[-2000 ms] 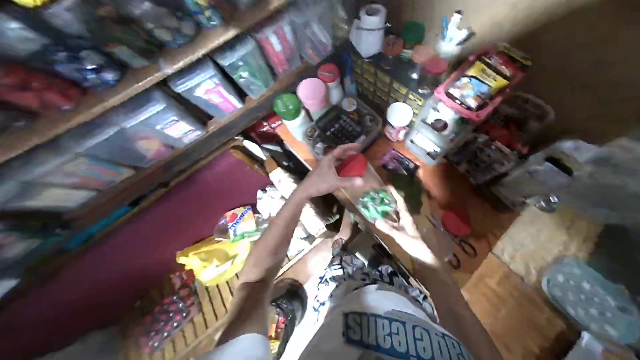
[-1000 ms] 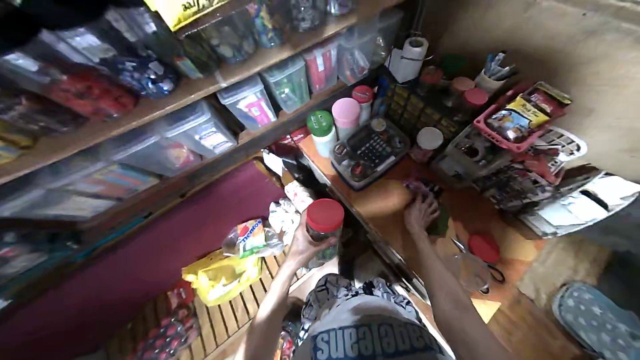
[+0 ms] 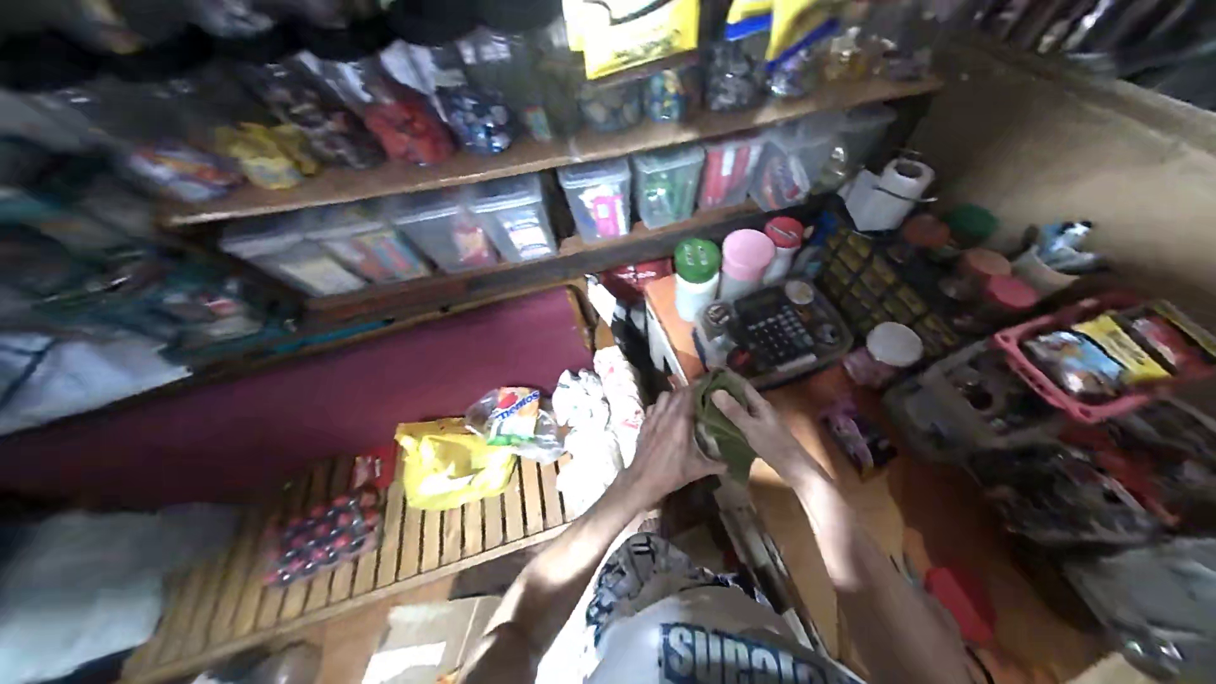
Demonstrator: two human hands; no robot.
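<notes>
A dark green cloth (image 3: 727,427) is bunched between my two hands, over the edge of the wooden table. My left hand (image 3: 670,442) grips something at the cloth's left side, largely covered by the cloth and fingers; a red-lidded jar was in this hand earlier, but I cannot tell whether this is it. My right hand (image 3: 760,427) presses the cloth from the right, thumb and fingers on it. Just beyond the hands, a calculator (image 3: 784,328) lies in a grey tray.
Green-lidded (image 3: 696,261) and pink-lidded (image 3: 748,255) containers stand behind the hands. A pink basket of packets (image 3: 1064,385) is at the right. At the left, a yellow plastic bag (image 3: 451,470) lies on a slatted wooden bench (image 3: 475,513). Shelves hold clear plastic bins (image 3: 594,199).
My right hand has left the tabletop and come to my left hand, now with the green cloth. Both hands are together near the table edge. The view has shifted towards the shelves.
</notes>
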